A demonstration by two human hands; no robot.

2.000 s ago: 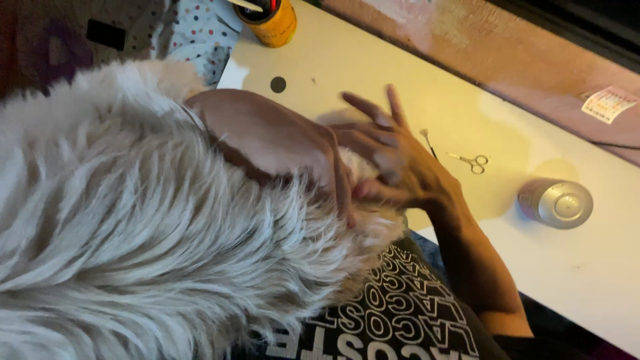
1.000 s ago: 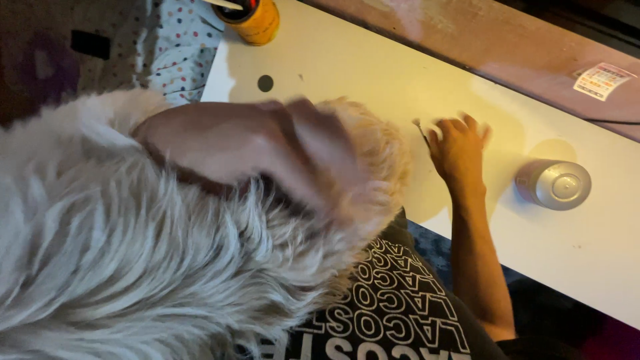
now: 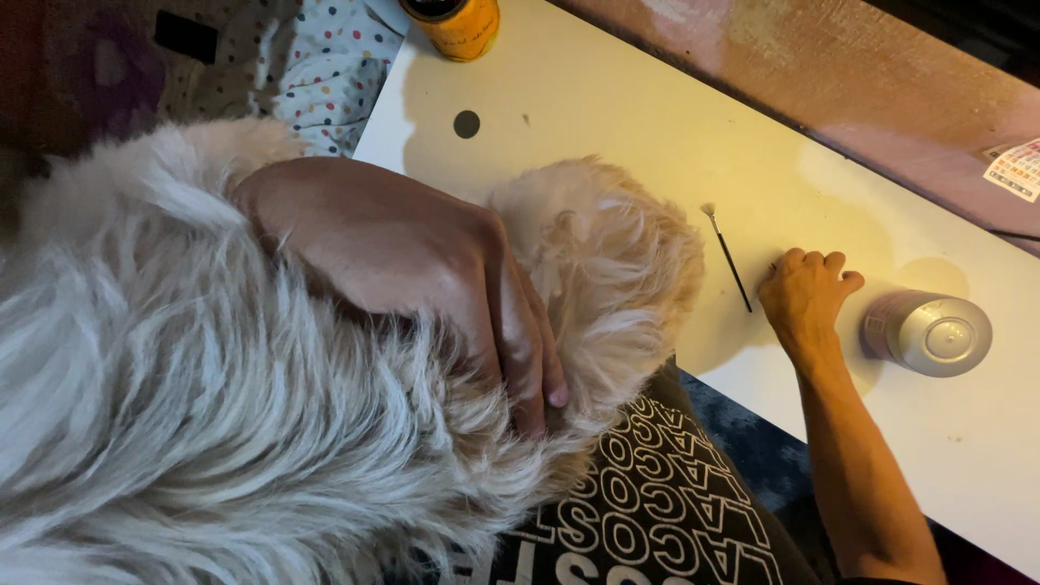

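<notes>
A dog with long pale fur (image 3: 187, 390) fills the left and middle of the head view, its tan-tinged head (image 3: 617, 252) over the table's edge. Across its neck lies my left hand (image 3: 422, 268), with fingers curled down into the fur. My right hand (image 3: 804, 288) rests low on the white table, fingers bent; what lies beneath them is hidden, though a small dark tip shows at their left side. A thin fan brush with a black handle (image 3: 731, 264) lies between the dog's head and my right hand.
A silver-topped can or bottle (image 3: 930, 333) stands just right of my right hand. At the table's far left corner is an orange container (image 3: 459, 28), with a dark disc (image 3: 466, 124) nearer. A ledge (image 3: 812, 89) borders the table's back.
My right hand has moved right, from the dog's head to the table where small scissors lay in the oldest frame; they are now out of sight. My left hand stays on the dog.
</notes>
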